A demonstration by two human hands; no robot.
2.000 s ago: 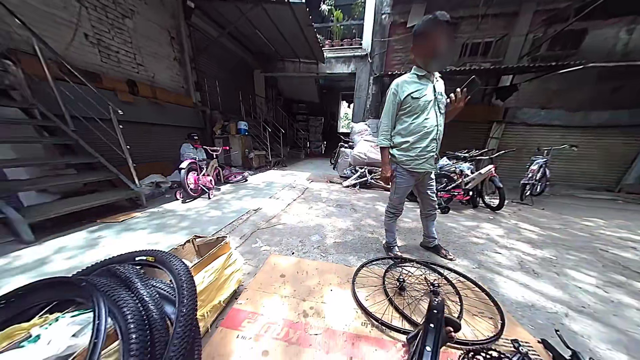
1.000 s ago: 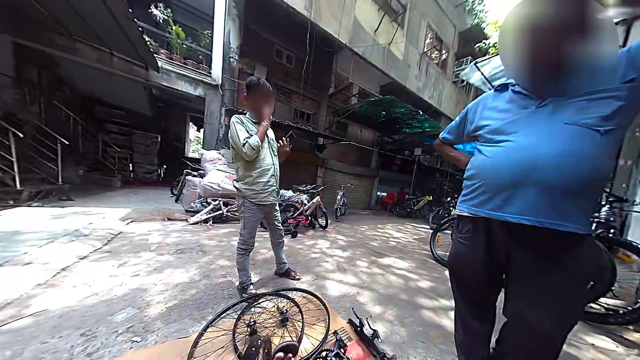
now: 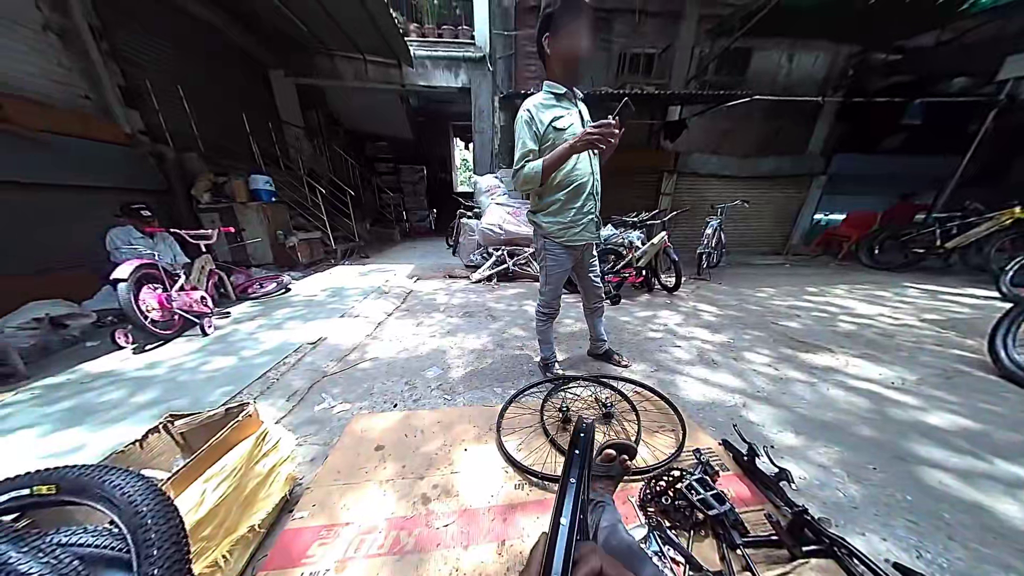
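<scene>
At the bottom middle, a black rim-like metal piece stands up edge-on toward the camera. My left hand shows only as a sliver at its left side, touching it. Around its right side, low at the frame's edge, my right hand is closed on it. Beyond it, two black spoked bicycle wheels lie overlapping on flattened cardboard. A sandalled foot rests by them. Right of the foot are black bicycle parts with a chainring and a black frame or fork part.
Knobby tyres and an opened carton stand at the lower left. A person in a green shirt stands past the wheels, holding a phone. A pink child's bicycle is at left, beside a seated person. More bicycles stand at the right.
The view has swung right and back left. The person in a blue shirt, seen one second ago, is out of view. The green-shirted person's hand has moved from near the face to the phone.
</scene>
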